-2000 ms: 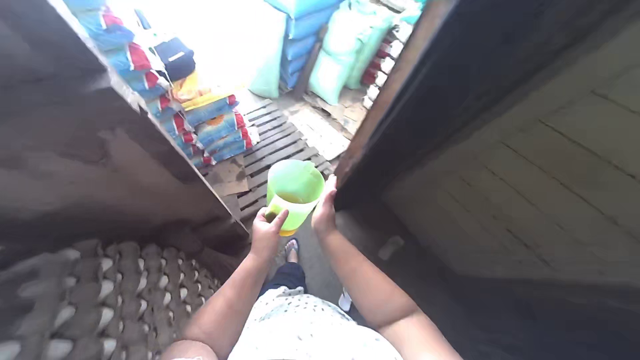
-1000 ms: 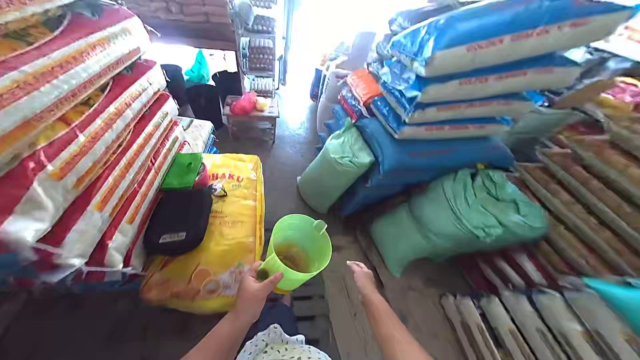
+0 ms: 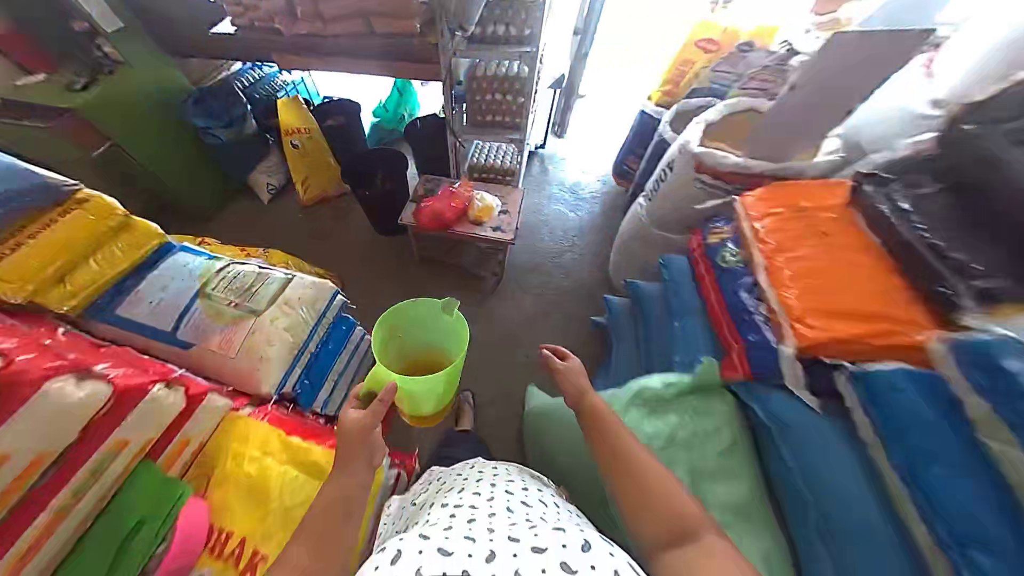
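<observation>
A green translucent plastic pitcher (image 3: 421, 360), with some brownish contents at its bottom, is held out in front of me. My left hand (image 3: 366, 420) is closed around its handle, and the pouring lip points away from me. My right hand (image 3: 566, 374) hangs in the air to the right of the pitcher, fingers apart and holding nothing, above the edge of a pale green woven sack (image 3: 680, 448).
Stacked feed sacks (image 3: 232, 320) line the left side. Blue sacks (image 3: 904, 448), an orange pack (image 3: 832, 272) and an opened white sack (image 3: 680, 184) stand right. Ahead are a small table (image 3: 504, 216) with plastic bags and a rack of egg trays (image 3: 498, 96).
The view has moved from a doorway past stacked sacks into the shop aisle. My right hand was at the pitcher two seconds ago and is now away from it; my left hand still holds the pitcher.
</observation>
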